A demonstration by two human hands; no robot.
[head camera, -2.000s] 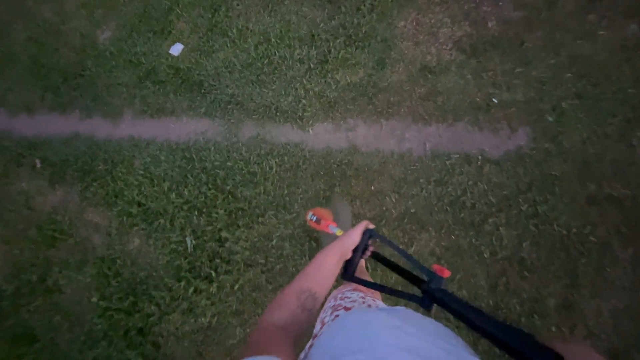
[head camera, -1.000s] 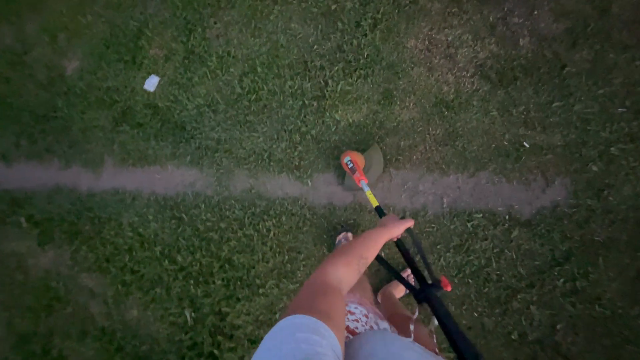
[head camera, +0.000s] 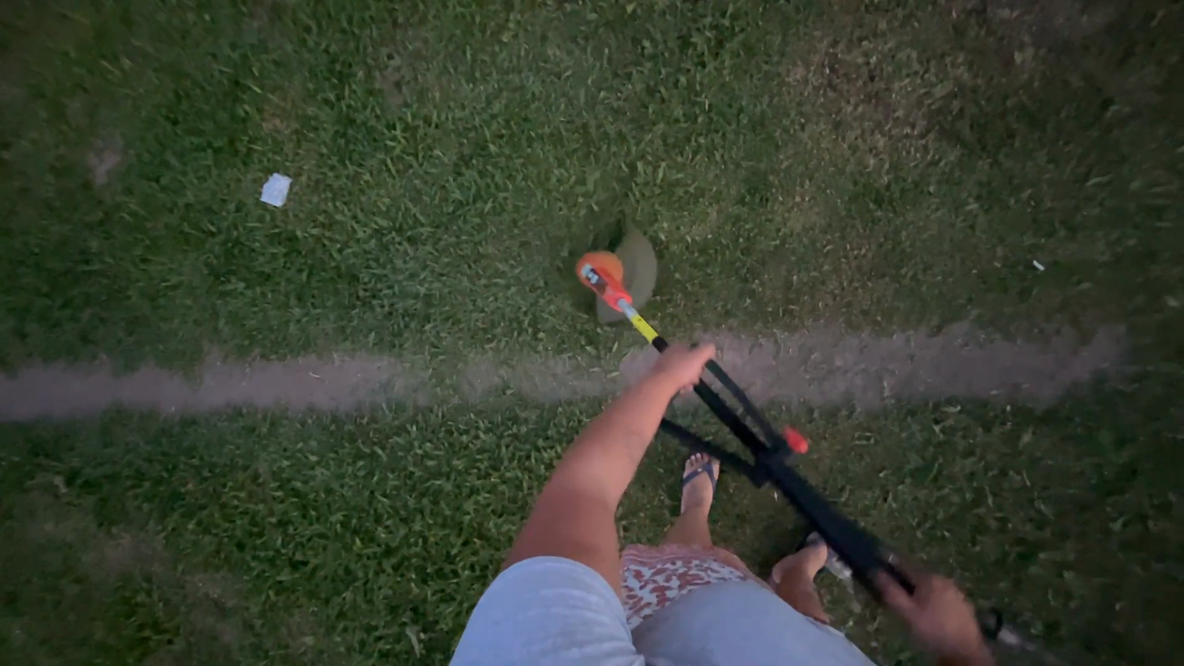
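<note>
A string trimmer (head camera: 731,416) with a black shaft runs slantwise across my front. My left hand (head camera: 683,366) is closed on the front bar of its black loop handle. Lower right, my right hand (head camera: 934,610), slightly blurred, grips the rear of the black shaft. The orange trimmer head (head camera: 606,277) is over the grass, just beyond a bare dirt strip, with a translucent guard (head camera: 638,273) beside it. A yellow band marks the shaft below the head, and a red knob (head camera: 795,439) sits at the handle mount.
The bare dirt strip (head camera: 305,381) crosses the lawn (head camera: 444,213) from left to right. White litter (head camera: 276,190) lies at upper left and a small white scrap (head camera: 1038,265) at right. My feet in flip-flops (head camera: 699,470) stand on grass below the strip.
The trimmer head has moved forward, from the near side of the dirt strip, over it, to the grass beyond. My left hand has moved forward with the handle. My right hand has come into clear view.
</note>
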